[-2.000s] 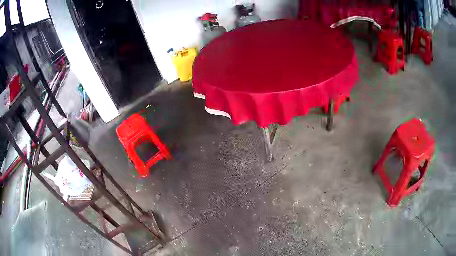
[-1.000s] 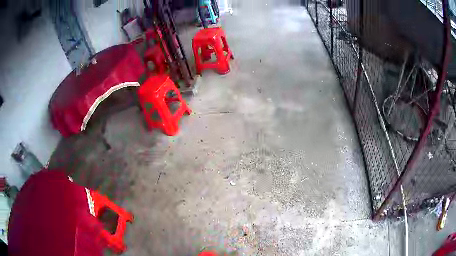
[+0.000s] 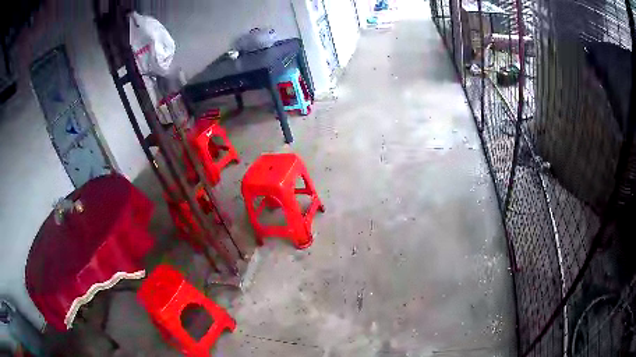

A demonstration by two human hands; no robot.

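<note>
Neither of my hands is in the picture. A bright red plastic stool stands upright on the grey concrete floor ahead of me. Another red stool stands nearer at the lower left. A round table with a dark red cloth and pale trim is at the left, with small things on top. More red stools stand behind the dark red steel frame post, which has a white bag on it.
A dark table stands by the white wall, with a light blue stool at its end. A blue-grey door is at the left. A wire mesh fence runs along the right, with a thin white pipe behind it.
The view has turned from the big red-clothed table to the long walkway and moved forward along it. The upright stool and steel post are nearer, and the dark table has come into view.
</note>
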